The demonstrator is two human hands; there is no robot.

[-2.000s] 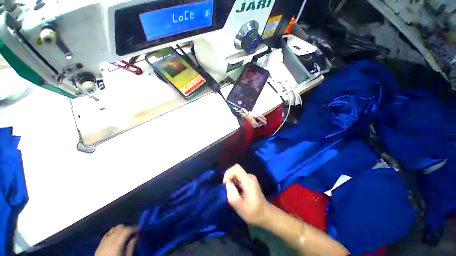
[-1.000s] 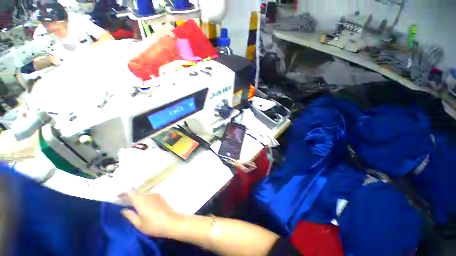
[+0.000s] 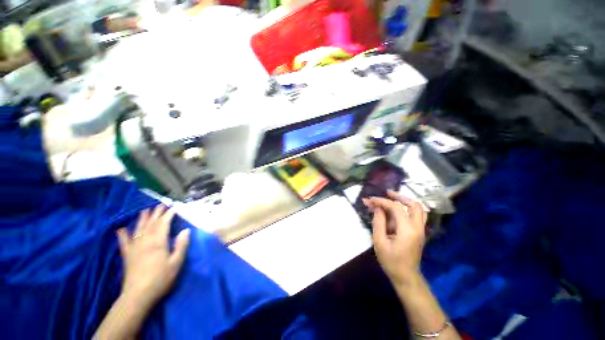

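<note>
A shiny royal-blue garment piece (image 3: 219, 285) is spread over the left part of the white table and hangs over its front edge. My left hand (image 3: 149, 249) lies flat on it, fingers apart. My right hand (image 3: 398, 229) is raised at the table's right front edge, over the lower end of a dark phone (image 3: 383, 179), thumb and fingers curled towards each other. Whether it touches the phone or holds anything small cannot be told. The white lockstitch machine head (image 3: 225, 143) stands behind the garment. Its needle area is blurred.
A second phone with a yellow-red face (image 3: 304, 179) lies under the machine arm. A grey parts box (image 3: 451, 159) stands at the table's right end. Blue cloth heaps (image 3: 511, 232) fill the right side. A red bag (image 3: 298, 33) lies behind the head.
The view has swung left. The blue garment now lies spread on the table under my left hand. My right hand has moved from the garment's edge to beside the dark phone.
</note>
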